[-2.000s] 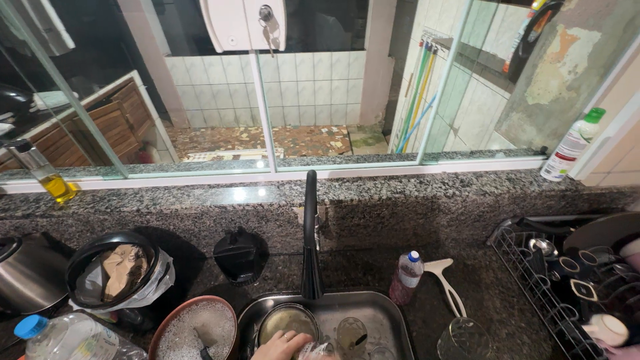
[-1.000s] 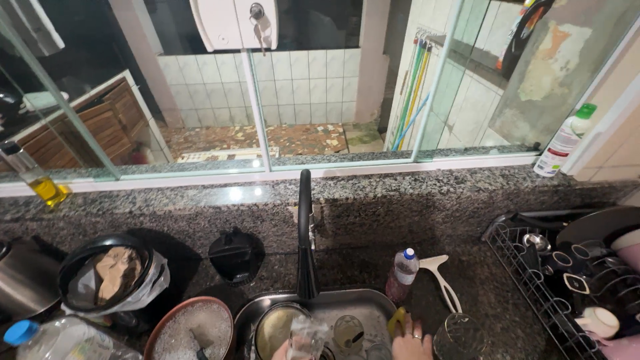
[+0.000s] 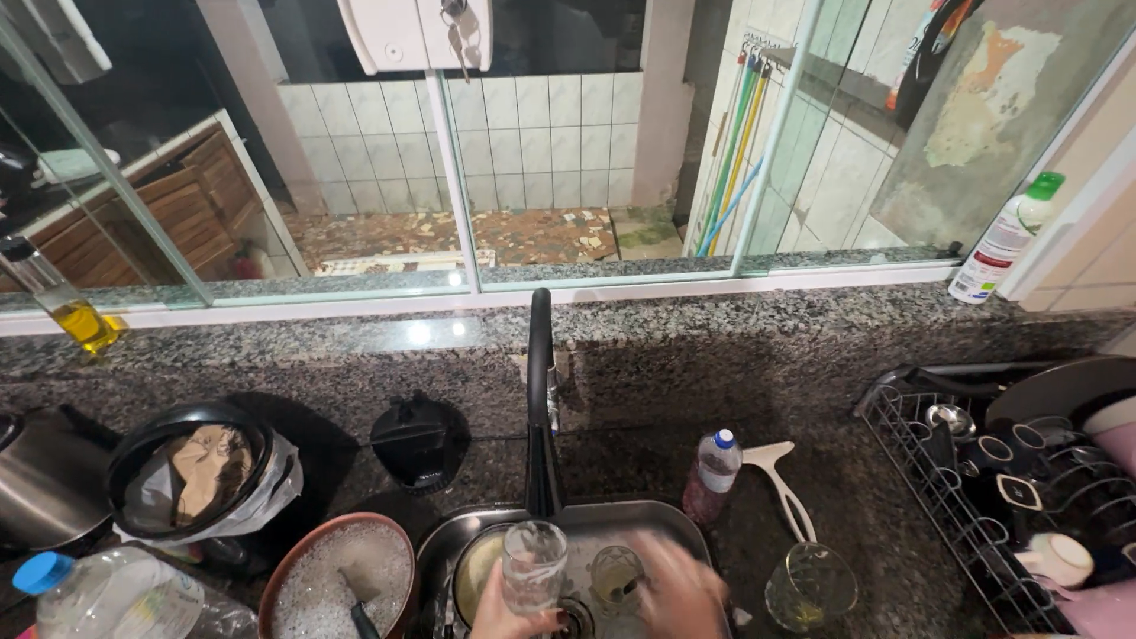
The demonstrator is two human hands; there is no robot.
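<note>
My left hand point(image 3: 508, 612) grips a clear drinking glass point(image 3: 534, 564), held upright over the left part of the steel sink point(image 3: 639, 513). Blurred by motion, my right hand point(image 3: 679, 586) is at the sink's right side, close to a second glass point(image 3: 617, 577) in the basin; whether it holds anything cannot be made out. A round pan or dish point(image 3: 475, 568) sits in the sink behind the held glass. Above the basin rises a black faucet point(image 3: 540, 408). A reddish pot point(image 3: 404, 568) of sudsy water, with a dark-handled utensil in it, stands left of the sink.
At right are a bottle of pink liquid point(image 3: 713, 479), a white squeegee point(image 3: 785, 484), a glass point(image 3: 812, 590) and a wire dish rack point(image 3: 932, 497) with cups. A lined bin point(image 3: 120, 488), kettle point(image 3: 44, 479) and large plastic bottle point(image 3: 115, 599) crowd the left. A black container point(image 3: 417, 448) is behind.
My right hand has moved left from the sink's right edge, where a yellow item showed beside it a second ago. The glass in my left hand now shows more clearly.
</note>
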